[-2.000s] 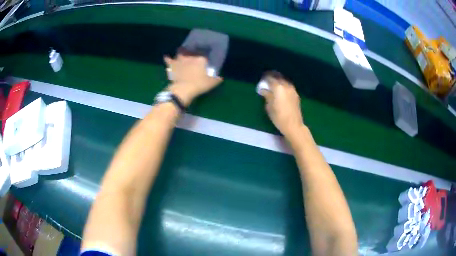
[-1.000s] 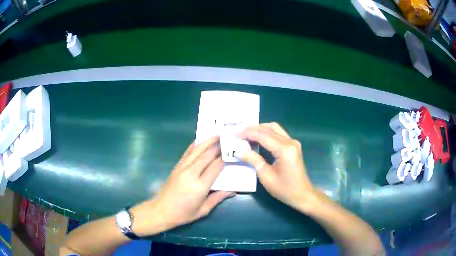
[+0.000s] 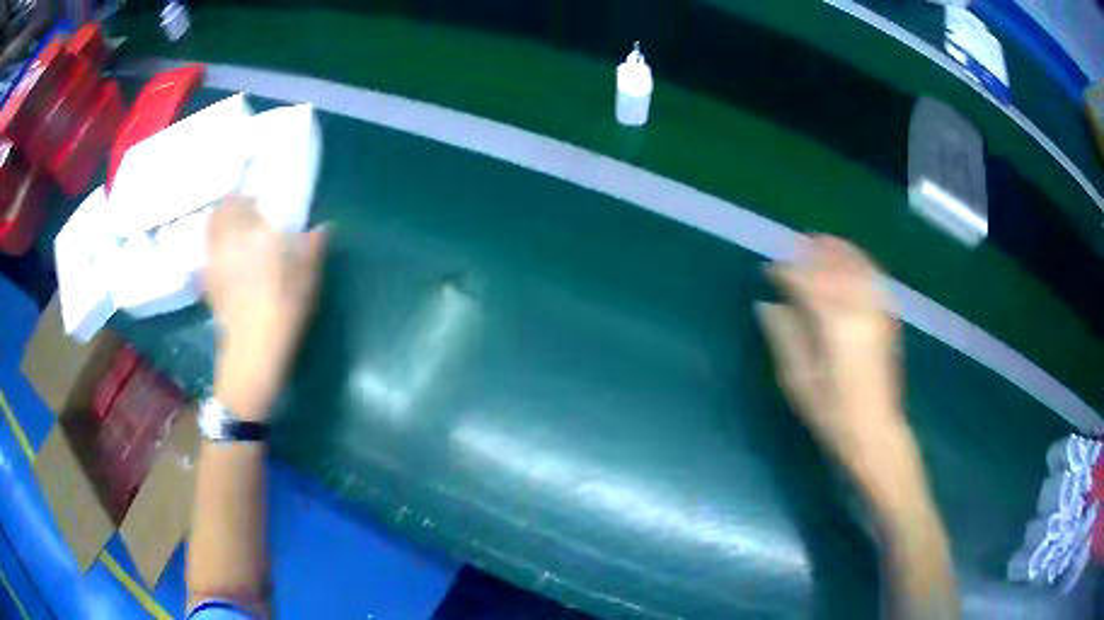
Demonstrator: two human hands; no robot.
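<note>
Several white trays (image 3: 182, 170) lean together in a stack at the left of the green worktop. My left hand (image 3: 260, 267), blurred, is at the right side of the stack; its fingertips overlap the trays, and whether it grips one cannot be told. My right hand (image 3: 838, 309), also blurred, is above the worktop near the pale metal strip, with thumb and fingers apart and nothing visible in it. A jumbled charger pile (image 3: 1059, 515) is cut off by the right edge.
A white charger (image 3: 633, 91) stands out on the green belt, with another charger (image 3: 176, 19) at upper left. A white tray (image 3: 950, 170) lies on the belt at right. Red holders (image 3: 151, 119) sit behind the stack. An open brown carton (image 3: 75, 484) is on the blue floor at lower left.
The white tray and charger that both hands worked on are no longer in front of me. My hands have moved apart, the left to the stack. The view has turned left.
</note>
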